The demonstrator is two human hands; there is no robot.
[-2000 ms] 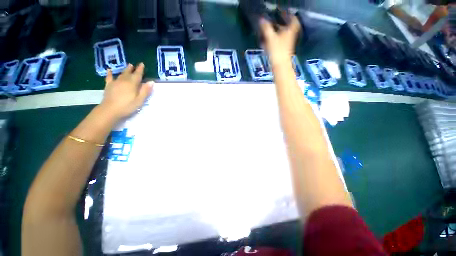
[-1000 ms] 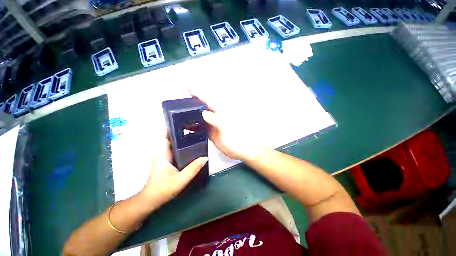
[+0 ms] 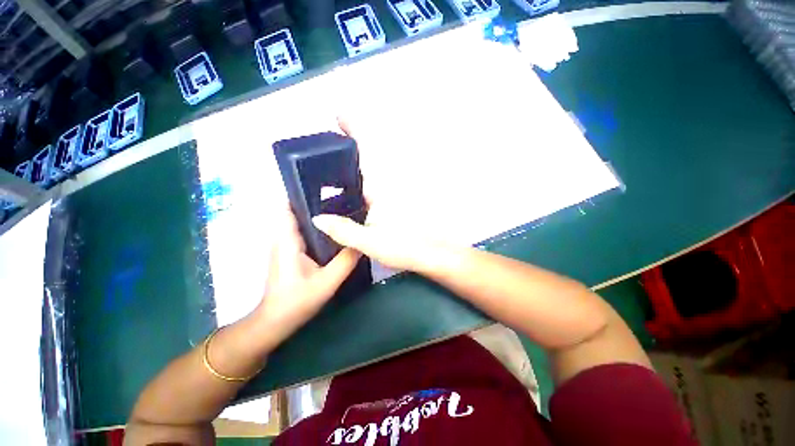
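A long black housing with a dark squarish window and a small white shiny patch is held upright, tilted, above the white tray. My left hand wraps around its lower part from the left and below. My right hand lies on its right side, with the thumb on the lower part of the window; some fingers are hidden behind the housing. The large bright white tray lies flat on the green bench under it.
Light housings stand in a row beyond the pale edge strip, with black housings behind them. Blue film pieces lie at the tray's left edge. A white scrap is at its far right corner. A red stool stands below right.
Over two seconds, my hands came back from the row, holding a black housing. Since one second ago, my right thumb has moved down over the window. The view has shifted.
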